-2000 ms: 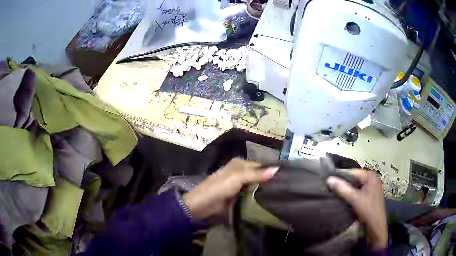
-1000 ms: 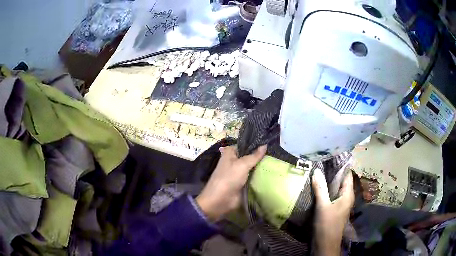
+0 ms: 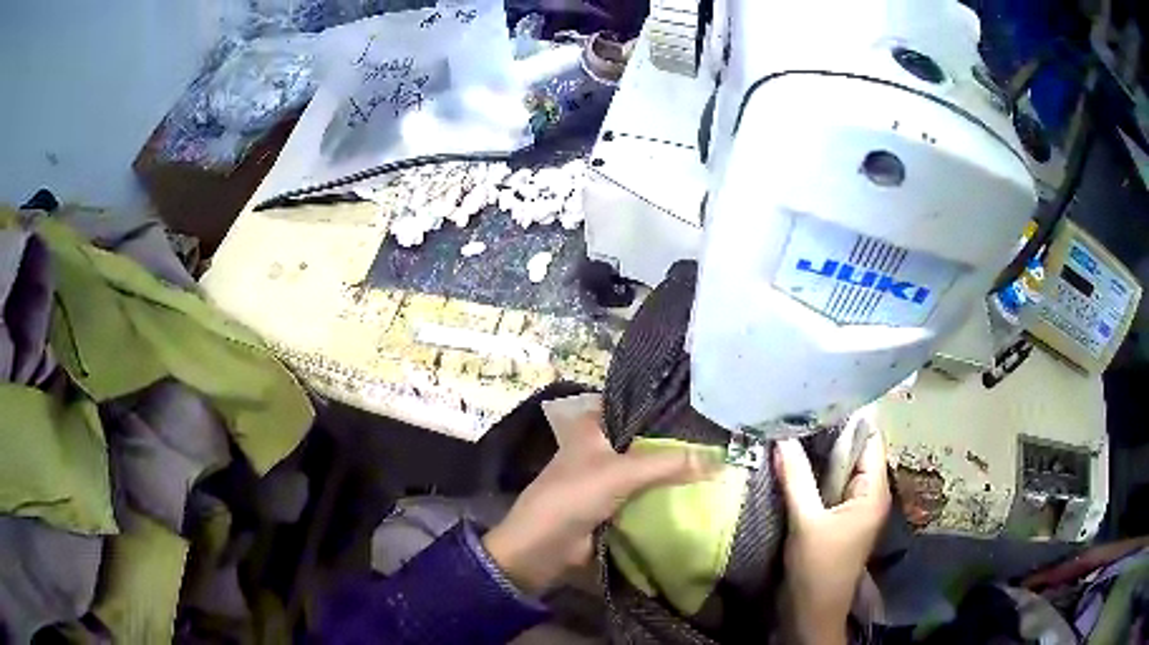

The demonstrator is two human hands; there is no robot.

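A garment with a lime-green panel [image 3: 674, 529] and dark ribbed fabric [image 3: 651, 359] lies under the head of the white JUKI machine [image 3: 857, 239]. The small metal work clamp [image 3: 746, 451] sits at the panel's upper right edge. My left hand [image 3: 592, 485] lies on the left part of the panel, fingers stretched toward the clamp, holding the cloth. My right hand [image 3: 832, 523] pinches grey-brown cloth just right of the clamp. The needle and the arm bed are hidden.
Small white pieces [image 3: 435, 202] lie on a dark patch of the cream table [image 3: 290, 271]. A heap of lime and grey-brown garments [image 3: 189, 365] is at left. A marked plastic bag [image 3: 391, 95] is behind. The control panel [image 3: 1081, 290] is at right; more cloth lies lower right.
The garment was loose before the machine, then came under the head with the lime panel at the clamp. My left hand has since slid right over the panel, closer to the clamp.
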